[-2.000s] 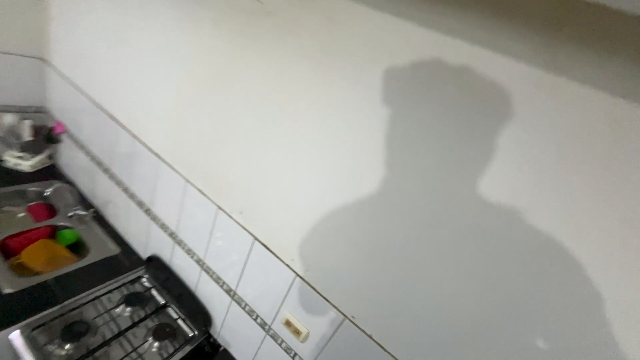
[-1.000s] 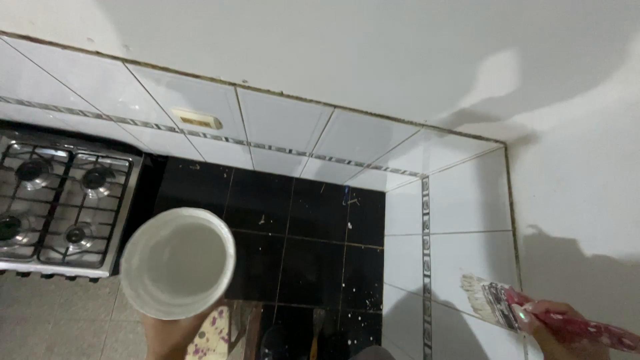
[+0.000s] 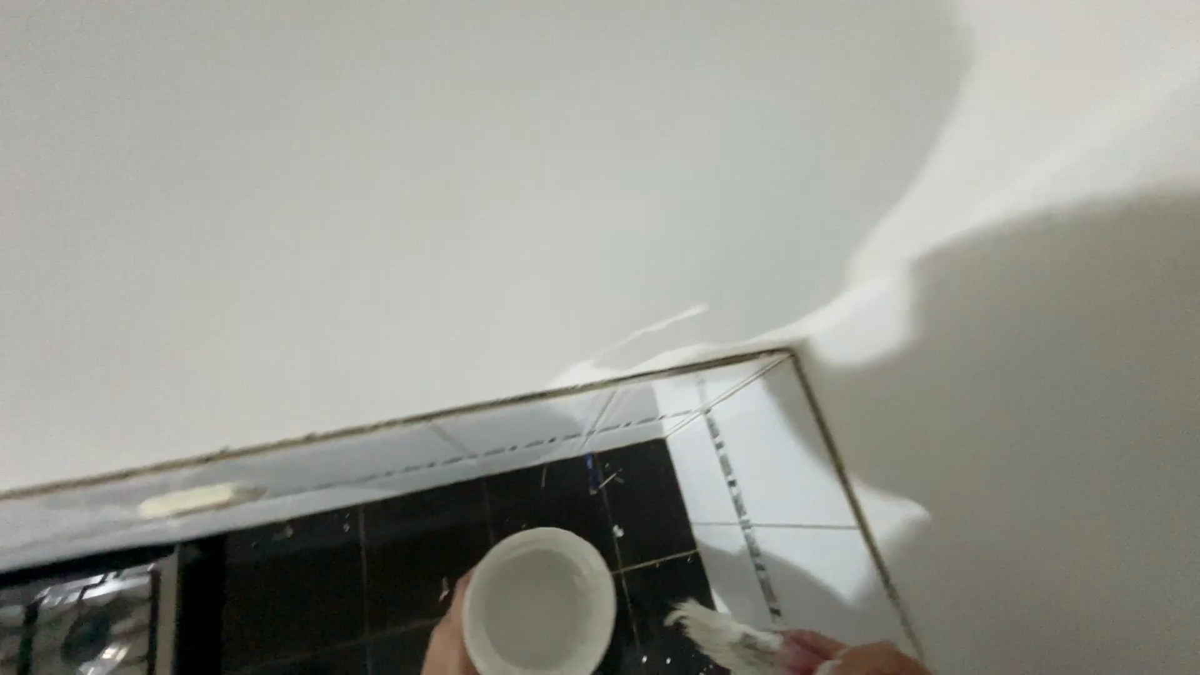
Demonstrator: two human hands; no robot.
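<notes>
A round white container (image 3: 539,605) with pale content inside is held by my left hand (image 3: 448,630), whose fingers show along its left side at the bottom of the view. At the lower right my right hand (image 3: 867,659) grips a paintbrush (image 3: 727,637) with a reddish handle and whitish, paint-coated bristles. The bristles point left towards the container and do not touch it. Behind them rise the painted wall (image 3: 422,206) and the white tiles (image 3: 797,478) at the corner.
A gas stove (image 3: 89,619) stands at the lower left. The black tiled counter (image 3: 422,544) bears pale specks and a small blue item (image 3: 592,473) near the corner. A cream socket plate (image 3: 199,500) sits on the wall tiles. Shadows fall across both walls.
The view has tilted up towards the wall. The container and the paintbrush are closer together than one second ago, when the brush was in front of the right tiled wall.
</notes>
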